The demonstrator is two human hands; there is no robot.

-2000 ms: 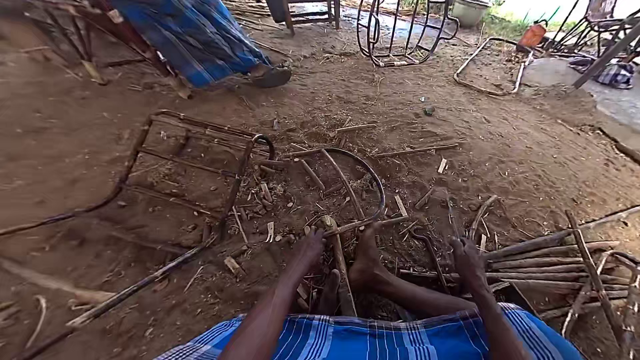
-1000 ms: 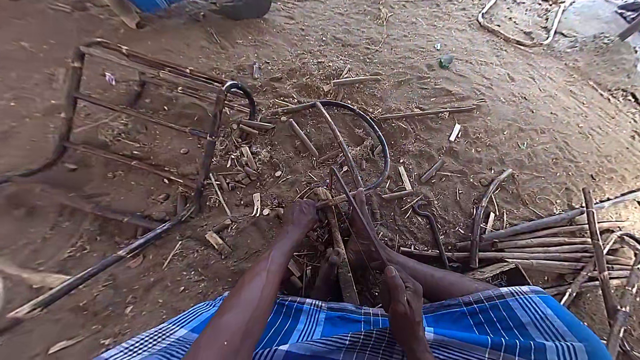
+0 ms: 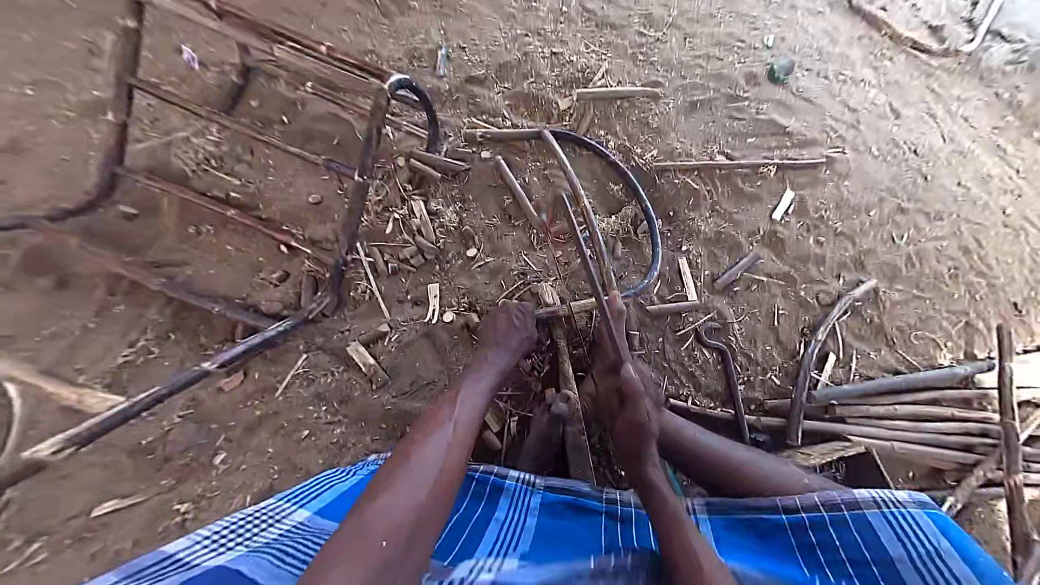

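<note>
My left hand (image 3: 510, 331) is closed on the left end of a short cane pole (image 3: 581, 307), which lies crosswise over an upright piece of wood (image 3: 565, 357) between my feet. My right hand (image 3: 634, 410) grips a slender bowed tool (image 3: 587, 256), seemingly a bow saw; a thin line like its blade crosses the pole just right of my left hand. One foot (image 3: 608, 337) rests against the pole, partly hidden behind the tool. Beyond lies a bent cane hoop (image 3: 650, 219) with a dark curved side and a straight stick (image 3: 577, 191) running from it towards the foot.
A cane frame with crossbars (image 3: 349, 203) stands on the sandy ground at the left. Cane offcuts (image 3: 366, 361) and shavings are scattered around. At the right lies a bundle of poles (image 3: 918, 410), near a curved stick (image 3: 821, 349) and a hooked rod (image 3: 727, 370).
My right hand has moved left from beside the pole bundle and now holds the bowed tool over the crosswise pole. My left hand stays at the pole's end. The view has tilted down.
</note>
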